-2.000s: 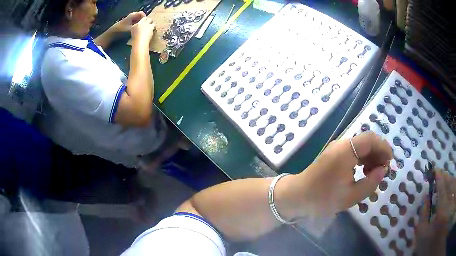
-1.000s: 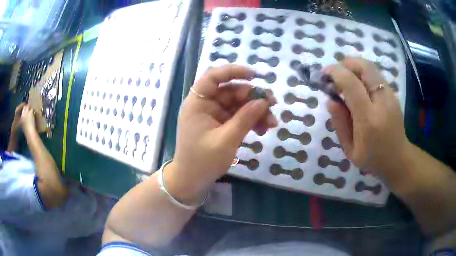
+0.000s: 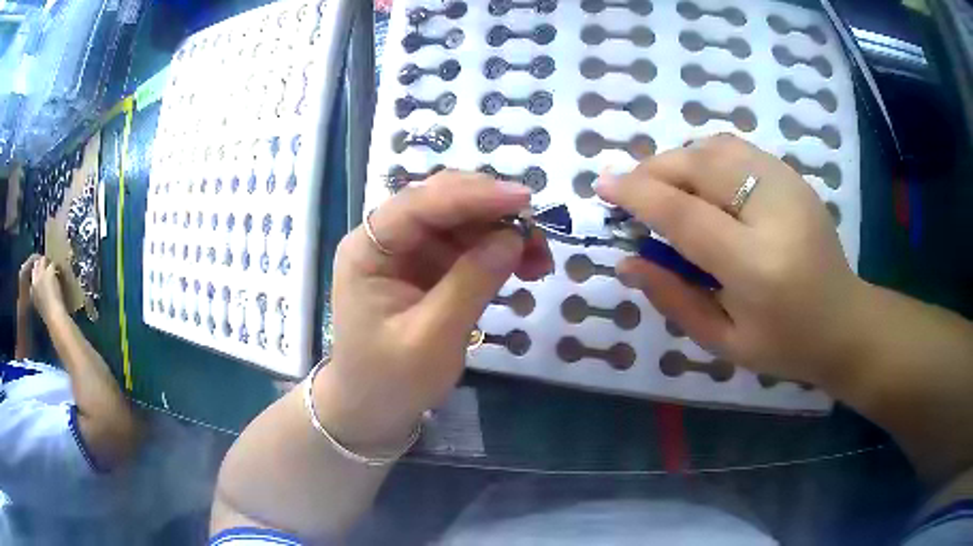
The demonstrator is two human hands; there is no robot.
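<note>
My left hand (image 3: pixel 427 277) pinches a small dark metal part (image 3: pixel 520 224) between thumb and index finger. My right hand (image 3: pixel 747 256) holds small pliers with dark blue handles (image 3: pixel 678 259). The pliers' jaws point left and reach the small part; whether they grip it cannot be told. Both hands are over a white foam tray (image 3: pixel 747 397) with dumbbell-shaped cut-outs. Metal pieces (image 3: pixel 514 103) fill upper-left cut-outs; those at the right look grey-brown. A gold-coloured ring (image 3: pixel 476 340) shows beside the left palm.
A second white foam tray (image 3: pixel 237 354) with metal pieces lies at the left. Beyond a yellow tape line (image 3: pixel 126 245), a coworker's hands and arm (image 3: pixel 75 341) are beside loose parts (image 3: pixel 85 245) on a brown board. Red tape (image 3: pixel 672 437) and a paper label (image 3: pixel 457 422) lie near the front edge.
The view has swung from the left tray to the main tray. My hands have come together, and the pliers' jaws now meet the small part.
</note>
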